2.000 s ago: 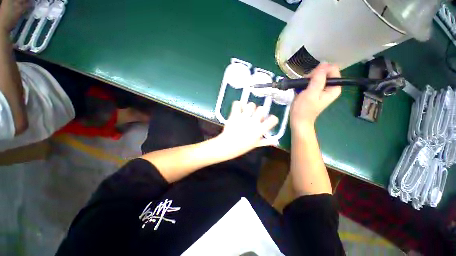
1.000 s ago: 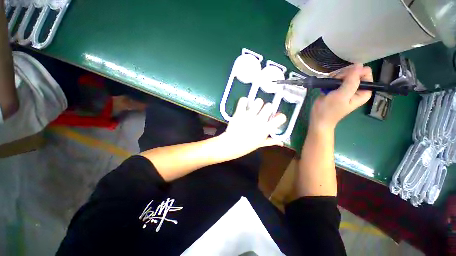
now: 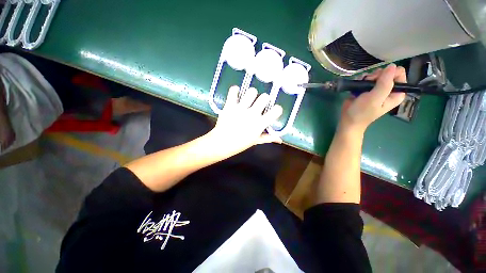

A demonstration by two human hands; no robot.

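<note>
Three white loop-shaped units (image 3: 288,117) lie side by side on the green bench top near its front edge, their round white heads (image 3: 268,65) pointing away from me. My left hand (image 3: 244,118) lies flat over the loops with its fingers spread; whether it grips them cannot be told. My right hand (image 3: 378,97) holds the soldering iron (image 3: 351,85) by its black handle. The metal tip points left and is at the edge of the rightmost round head; contact cannot be told for sure.
A large off-white fume hood (image 3: 394,32) stands at the back right, with the dark iron stand (image 3: 406,107) beside it. Bundled white loops (image 3: 445,173) lie at the right. More loop units (image 3: 35,24) are at the far left, near a neighbouring person's sleeve (image 3: 29,104).
The three units and my left hand have shifted left and away from me. The iron tip has gone from the middle head to the rightmost one.
</note>
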